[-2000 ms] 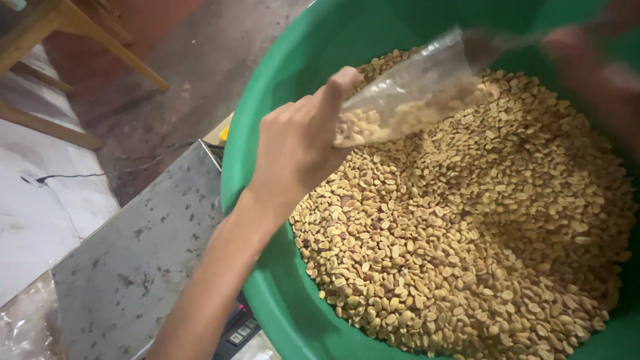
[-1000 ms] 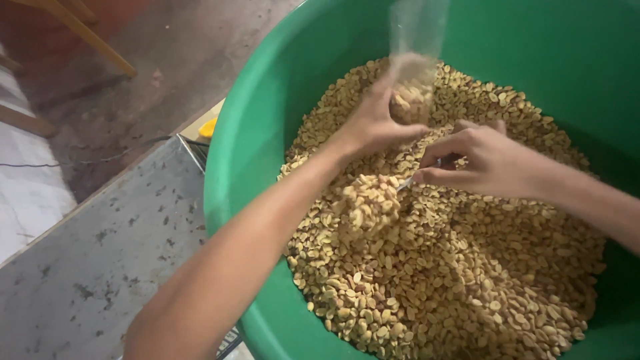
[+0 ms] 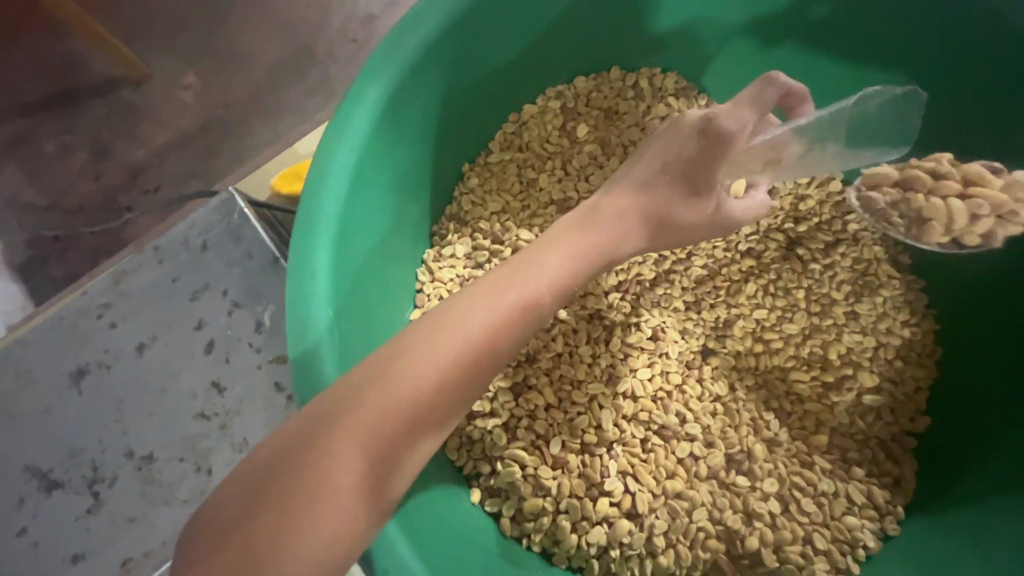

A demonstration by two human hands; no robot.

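A large green plastic tub [image 3: 320,240] holds a broad heap of split peanuts [image 3: 664,416]. Above the heap, my left hand [image 3: 712,160] grips a clear plastic bag [image 3: 840,140], whose open end points right. A few nuts show by the fingers at the bag's near part. Just past the bag's mouth, at the right edge, is a spoon [image 3: 912,240] heaped with peanuts. My right hand is outside the view, and so is the spoon's handle.
Left of the tub lies a grey metal surface [image 3: 144,384] with dark spots. A yellow object [image 3: 290,178] sits behind it, against the tub's outer wall. A wooden leg [image 3: 104,40] stands on the floor at the upper left.
The bag, upright one second ago, now slants to the right in my left hand. The loaded spoon has moved from the heap's left part to the right edge, and my right hand has left the view.
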